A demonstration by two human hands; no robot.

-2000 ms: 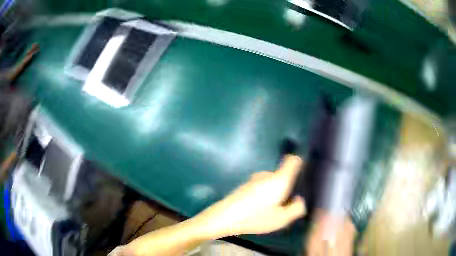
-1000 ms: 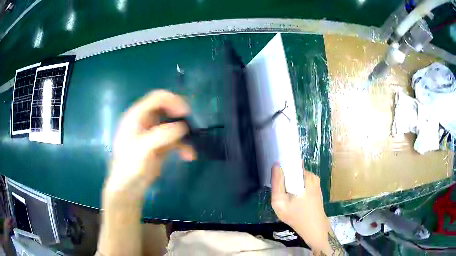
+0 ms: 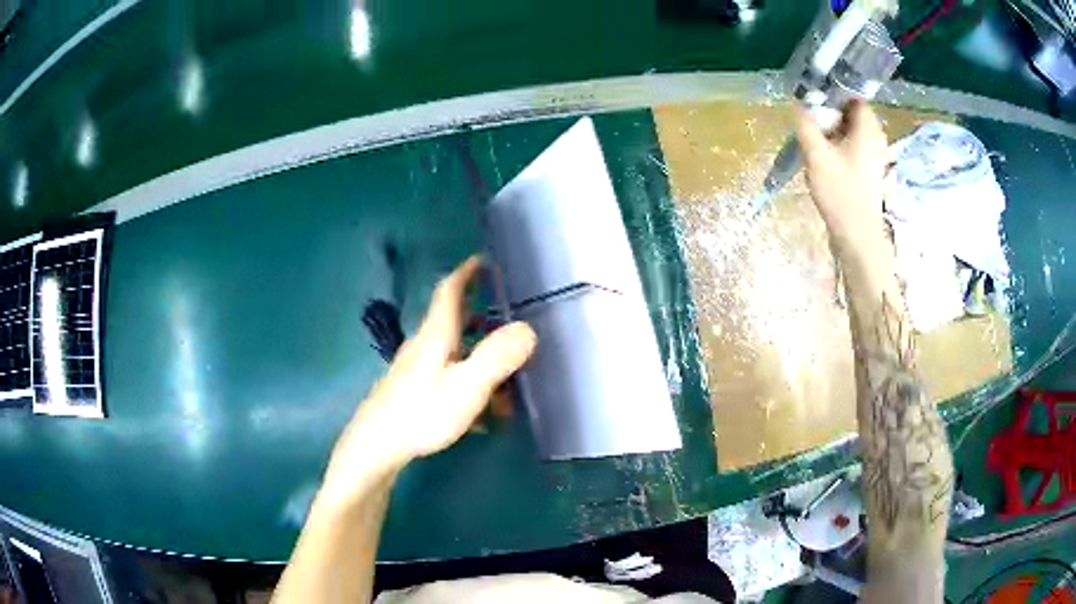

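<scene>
A solar panel [image 3: 590, 366] lies with its plain white back up in front of me, with a thin dark lead wire [image 3: 555, 295] across its middle. My left hand [image 3: 454, 366] is at the panel's left edge, thumb and fingers spread, the thumb tip overlapping the edge; whether it touches is unclear. A black output cable bundle [image 3: 381, 328] lies left of the panel, beyond my left hand. My right hand [image 3: 840, 148] is closed around the lower part of the silver-grey glue gun [image 3: 852, 59], above the cardboard. The gun's nozzle [image 3: 779, 177] points down and left. No black housing shows clearly.
Two overlapping panels [image 3: 71, 325], cells up, lie at the far left, cut by the picture's edge. A cardboard sheet [image 3: 767, 401] with shiny strings lies right of the white panel. A crumpled white cloth [image 3: 944, 212] is on it. A pale strip [image 3: 413, 112] runs along the back.
My right hand has left the panel and taken hold of the glue gun. The tilted white panel has come down flatter. My left hand has moved right to its edge, away from the black cable.
</scene>
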